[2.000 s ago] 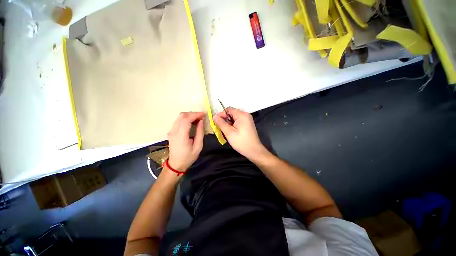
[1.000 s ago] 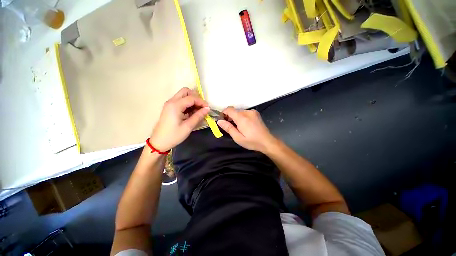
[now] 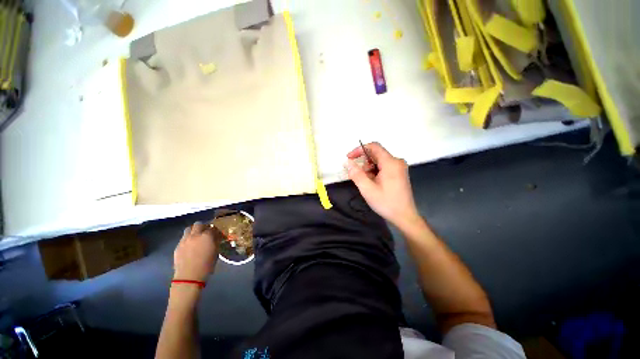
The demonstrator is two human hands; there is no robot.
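Observation:
The beige-grey bag body point(image 3: 217, 119) lies flat at the table's near edge, with yellow binding down both sides. A yellow binding tail point(image 3: 323, 194) hangs past its near right corner. My right hand point(image 3: 386, 184) is closed around the thread snips point(image 3: 365, 151), right of that corner and off the fabric. A dark blade tip points up from my fingers. My left hand point(image 3: 196, 252) is low, beside the rim of the waste bucket, left of my lap. Its fingers are bunched, and I cannot tell if they hold anything.
The red-purple lighter point(image 3: 377, 71) lies right of the body. A pile of bodies with yellow tails point(image 3: 491, 95) is at the right. The waste bucket point(image 3: 238, 262) holds scraps below the table. An amber-bottomed cup point(image 3: 120, 24) is at the far left. A cardboard box point(image 3: 105, 254) stands under the table.
My left hand has left the body's near right corner and moved down-left to the bucket. My right hand, with the snips, has moved right, away from the binding. The view has shifted.

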